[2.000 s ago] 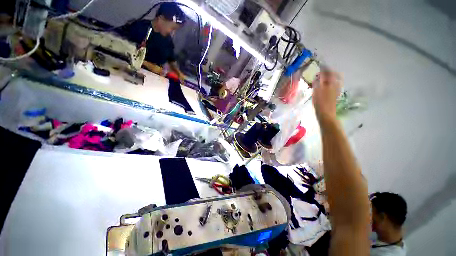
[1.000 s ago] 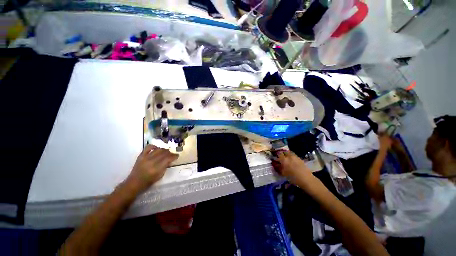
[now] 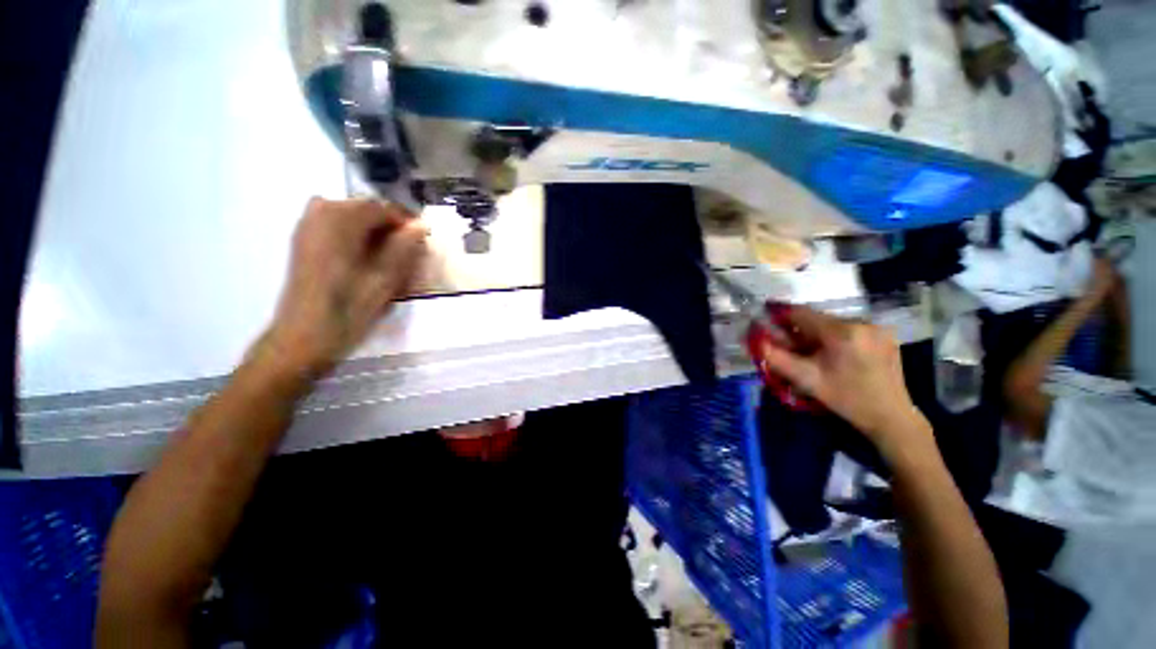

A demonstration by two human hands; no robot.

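Observation:
The white sewing machine head [image 3: 634, 114] with its blue band and "JACK" lettering spans the upper middle. My left hand [image 3: 340, 273] is beside the needle area at its left end, fingertips pinched together; whether they hold thread or anything else is too small to tell. My right hand [image 3: 843, 368] holds red-handled scissors [image 3: 776, 360] at the table's front edge, blades towards the machine bed. A dark cut piece [image 3: 621, 254] with a concave edge lies under the machine arm between my hands, its point hanging at the table edge.
The ruler-marked table edge [image 3: 507, 378] runs across the front. Long dark cloth [image 3: 28, 152] lies at the far left. Blue lattice crates [image 3: 697, 469] stand below the edge. My dark-clothed lap is below. Another person's arm [image 3: 1065, 342] shows at the right, near white and dark cloth.
The view has come down and closer to the machine. My raised arm has come down to the table, and the red-handled scissors now show in my right hand. My left hand remains by the needle area.

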